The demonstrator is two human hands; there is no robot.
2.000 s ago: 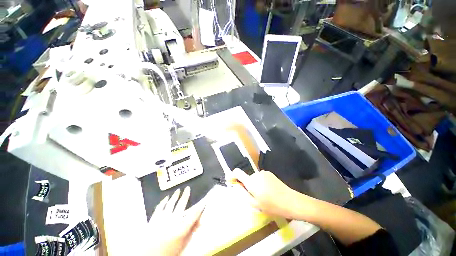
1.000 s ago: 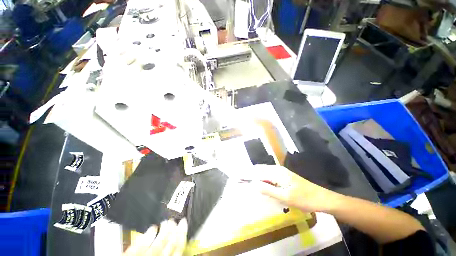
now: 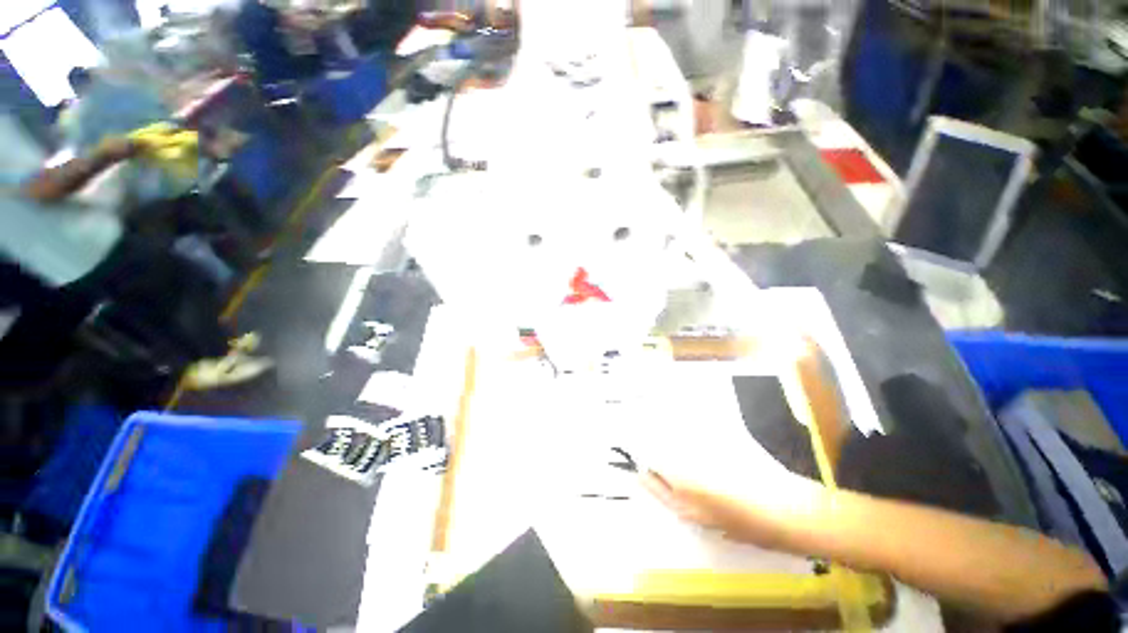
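The white template (image 3: 730,544) lies on the dark table, with tan strips and yellow tape along its edges; its middle is washed out by glare. My right hand (image 3: 711,505) reaches over it from the right. A small dark tool, perhaps thread snips (image 3: 622,459), sticks out at its fingertips; glare hides most of the grip. A black fabric panel (image 3: 513,596) shows at the bottom edge, its corner over the template's front. My left hand is out of view. Printed labels (image 3: 350,448) lie fanned at the table's left.
The white machine head (image 3: 588,247) with a red logo stands over the template's back. Blue bins stand left (image 3: 161,519) and right (image 3: 1051,359). Dark fabric pieces (image 3: 909,458) lie right of the template. A tablet-like panel (image 3: 959,198) stands behind right. A person's arm (image 3: 81,171) shows far left.
The view has swung left. The black panel and label were under my left hand at the machine; now a black panel shows at the bottom edge and my left hand has left the picture.
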